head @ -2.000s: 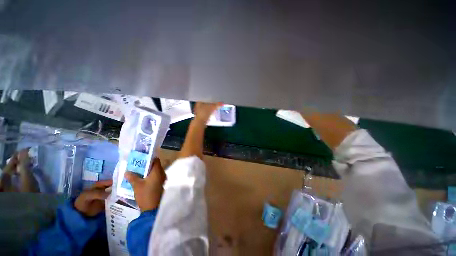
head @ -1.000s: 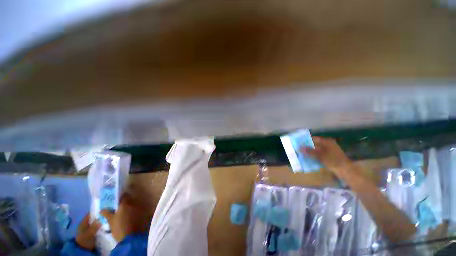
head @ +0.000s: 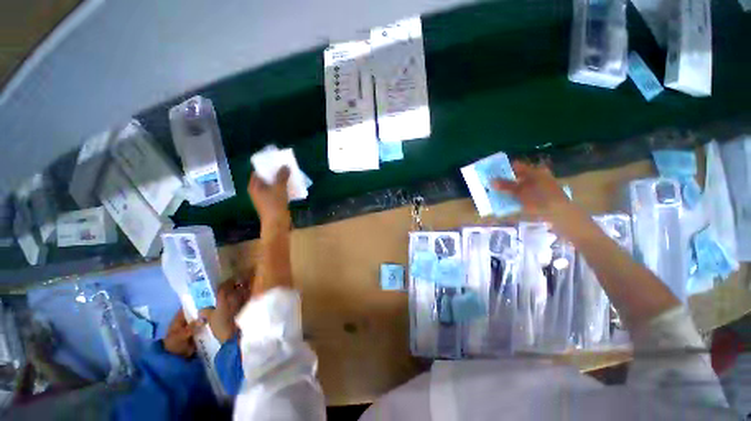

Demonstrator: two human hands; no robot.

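My left hand point(head: 270, 196) is over the belt's near edge, closed on white inserts point(head: 277, 167) with a bit of blue showing. My right hand point(head: 539, 194) holds a blue and white insert bunch point(head: 492, 185) over the belt edge rail. Clear blister trays point(head: 490, 312) with dark corded items stand side by side on the bench before me. Loose blue inserts point(head: 469, 305) lie on the leftmost trays, and one blue insert point(head: 392, 277) lies on the bench to their left.
The green belt point(head: 494, 90) carries white boxes point(head: 400, 82) and a tray point(head: 198, 148) at left. A neighbour in blue sleeves point(head: 169, 374) holds a white box point(head: 191, 267) at left. A pale shelf point(head: 206, 41) covers the upper left. More trays and blue inserts point(head: 710, 259) lie at right.
The view has tilted down, showing more belt and bench. My left hand, hidden a second ago, now shows with white inserts. My right hand still holds its blue and white bunch.
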